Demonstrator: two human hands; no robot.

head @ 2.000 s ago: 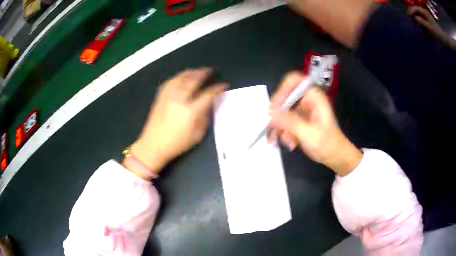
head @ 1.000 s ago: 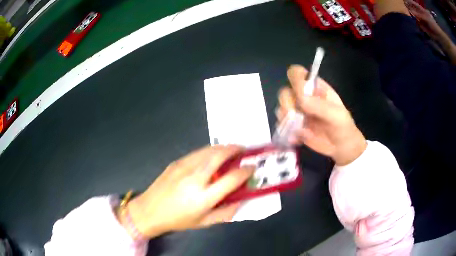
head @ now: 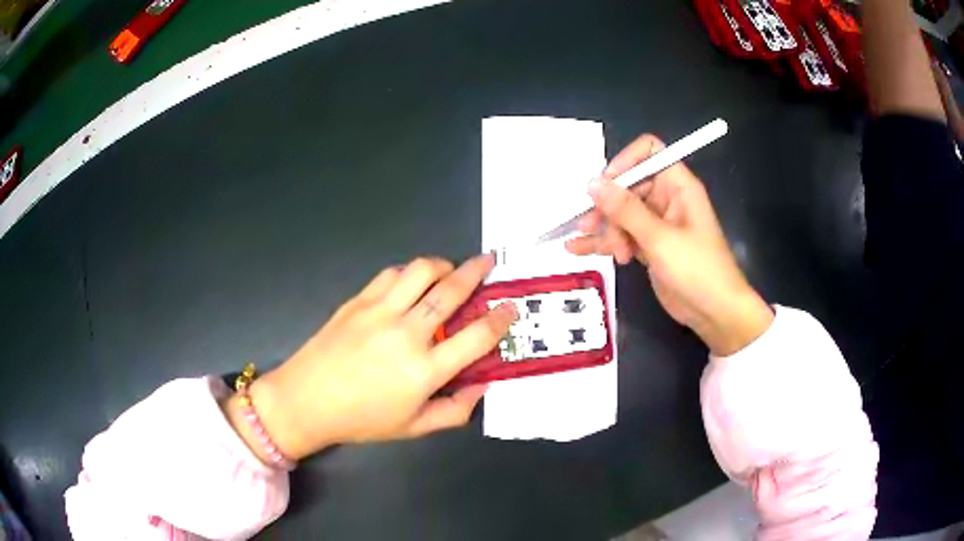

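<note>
A red housing [head: 555,325] with a white circuit board lies across a white backing paper [head: 544,169]. My left hand [head: 391,349] holds the housing at its left end, with fingers over the green board section; the orange end is mostly hidden. My left index fingertip is on the paper beside a small dark piece [head: 501,257]. My right hand [head: 671,238] holds silver-white tweezers [head: 666,155] like a pen, their tips just above or on the paper, right of the small piece. I cannot tell whether the tips hold anything.
Stacked red units [head: 788,37] lie at the upper right, beside another person's arm [head: 904,63]. A green conveyor [head: 63,53] with a white edge rail [head: 201,69] curves across the upper left and carries red-orange units [head: 143,30].
The housing was absent from the paper two seconds ago; my left hand brought it there and now holds it flatter. My right hand has turned the tweezers' tips down to the paper.
</note>
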